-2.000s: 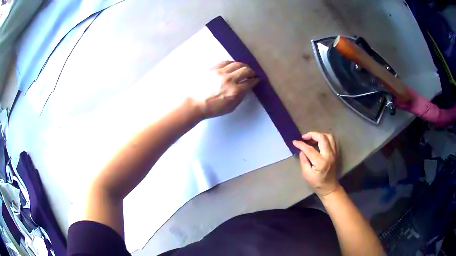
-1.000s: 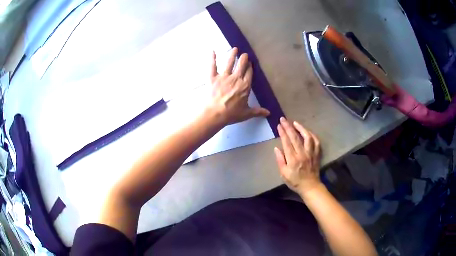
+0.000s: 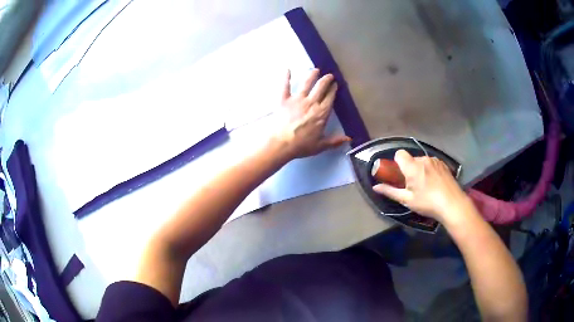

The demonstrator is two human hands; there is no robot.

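The pale back panel (image 3: 145, 126) lies flat, wrong side up. A purple hem allowance (image 3: 321, 60) is folded over its right end. A purple strip (image 3: 157, 168) shows along the centre seam. My left hand (image 3: 308, 119) lies flat with fingers spread on the panel, its fingertips at the hem's inner edge. My right hand (image 3: 422, 182) is closed around the wooden handle of the steam iron (image 3: 377, 204). The iron's pointed front is at the near end of the hem; whether it touches the hem is unclear.
The magenta hose (image 3: 535, 195) curves from the iron to the right. Folded purple pieces (image 3: 31, 233) and a small purple fabric strip (image 3: 72, 270) lie at left. More pale panels (image 3: 63, 31) lie at the far left. The table's rounded edge (image 3: 503, 166) runs at right, with scraps below.
My right hand has left the hem and taken hold of the iron, which has moved left and nearer to the hem's near end. My left hand has stayed flat on the panel beside the hem.
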